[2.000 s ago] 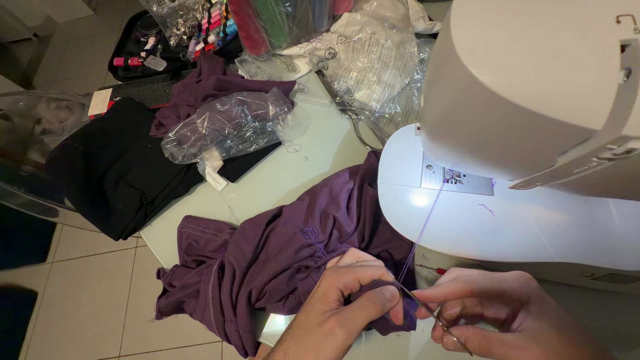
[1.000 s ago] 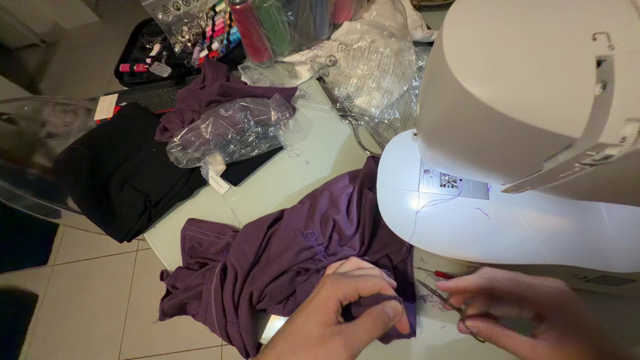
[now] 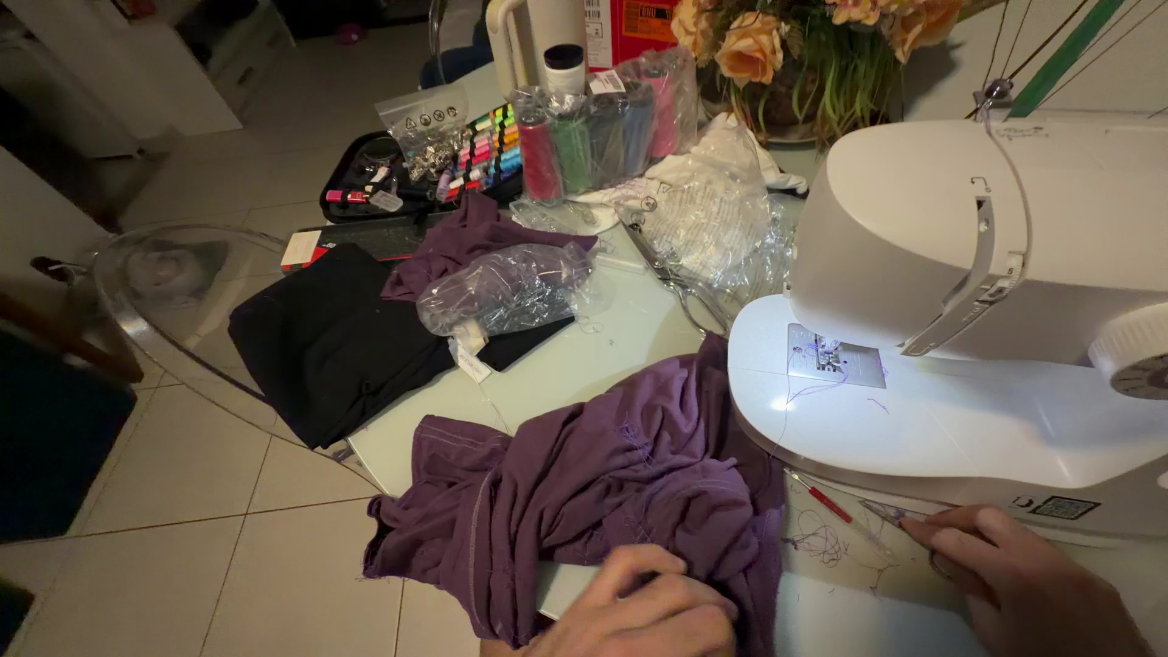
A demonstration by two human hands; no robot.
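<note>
At the bottom centre my left hand [image 3: 643, 607] rests against purple fabric [image 3: 593, 474], its fingers curled; whether they pinch the cloth cannot be told. My right hand [image 3: 1013, 566] holds small scissors [image 3: 883, 513], whose blades point left over the table beside the sewing machine [image 3: 912, 237]. A red-handled seam ripper [image 3: 826, 502] lies left of the blades. Cut threads [image 3: 821, 545] are scattered just below it. Loose purple thread also lies on the machine's needle plate [image 3: 853, 363].
Large scissors [image 3: 689, 297], plastic-wrapped purple thread [image 3: 506, 287] and folded black fabric [image 3: 319, 342] lie further back. Beyond them are a sewing kit [image 3: 365, 164], wrapped thread spools [image 3: 575, 151], a crumpled plastic bag [image 3: 721, 219] and a flower arrangement [image 3: 803, 64].
The thread that ran from the machine to my hands two seconds ago now lies loose. My right hand has moved away from my left with the small scissors. The view has tilted up.
</note>
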